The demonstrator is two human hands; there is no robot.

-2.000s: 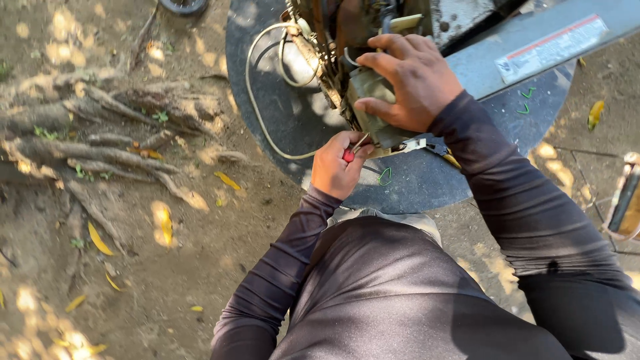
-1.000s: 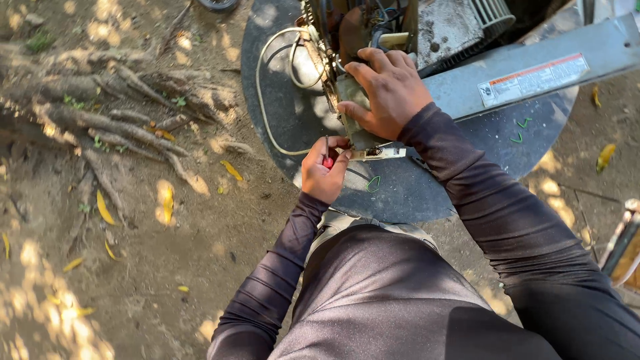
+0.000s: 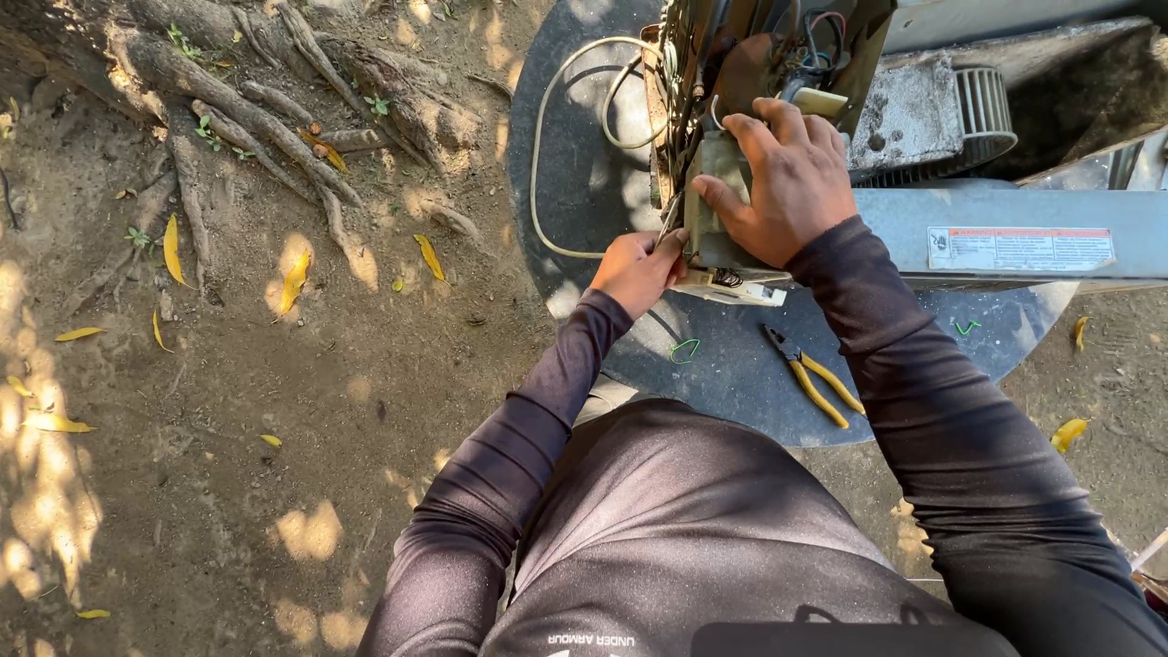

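My left hand [image 3: 641, 272] pinches a thin tool, seemingly a screwdriver, at the lower left corner of an opened air conditioner unit; most of the tool is hidden by the fingers. My right hand [image 3: 787, 182] lies with spread fingers on a greyish metal cover [image 3: 723, 169] of that unit. Just below the cover sits a white plastic part [image 3: 735, 288] with dark wires. A pair of pliers with yellow handles [image 3: 815, 376] rests on the round dark table [image 3: 584, 119], below my right hand. A blower wheel [image 3: 985, 114] shows at the upper right.
A pale cable [image 3: 540, 137] loops over the table's left side. The long metal panel [image 3: 894, 224] with a printed label reaches to the right. Green wire scraps [image 3: 684, 350] lie near the table's front edge. Tree roots [image 3: 246, 119] and yellow leaves are on the ground at left.
The red handle seen in my left hand earlier is now hidden from view. My right hand stays on the cover. The view has shifted, and the pliers now show fully.
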